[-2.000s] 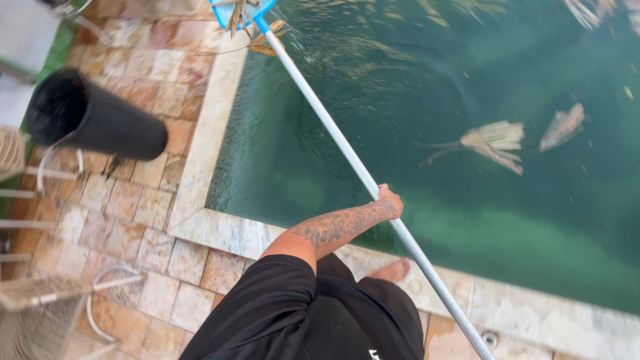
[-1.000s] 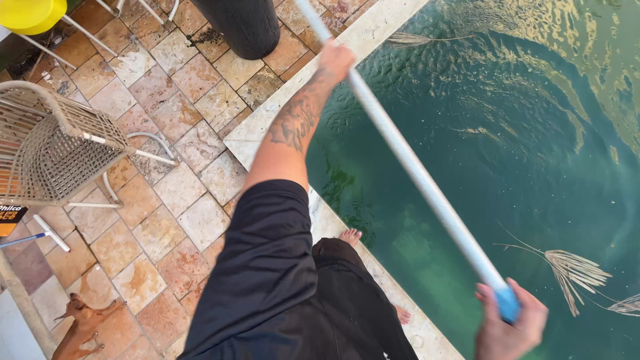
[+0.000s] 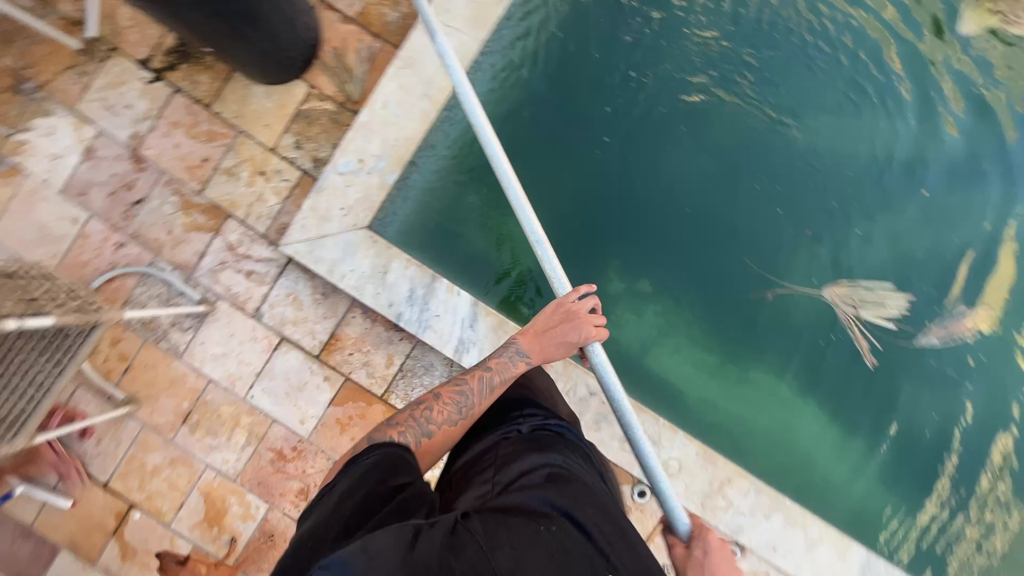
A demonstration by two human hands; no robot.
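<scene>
A long metal pole (image 3: 512, 188) runs diagonally from the top edge of the head view down to the lower right, above the corner of the pool. Around its middle my left hand (image 3: 566, 326) is closed, thumb and fingers wrapped over it. At the pole's lower end is my right hand (image 3: 702, 552), gripping it, partly cut off by the bottom edge. The far end of the pole lies outside the frame. In the green pool water (image 3: 720, 240) floats a dry palm frond piece (image 3: 868, 304), with a yellowish frond piece (image 3: 980, 308) to its right.
Pale marble coping (image 3: 424, 300) borders the pool, with stone paving tiles (image 3: 232, 264) beside it. A black bin (image 3: 252, 36) stands at the upper left, a woven chair (image 3: 48, 344) at the left edge. A person's foot (image 3: 64, 444) shows near the chair. A metal deck fitting (image 3: 641, 492) sits beside the coping.
The right hand has moved from over the water to low beside my body, with the pole's end. The net seen two seconds ago is out of view.
</scene>
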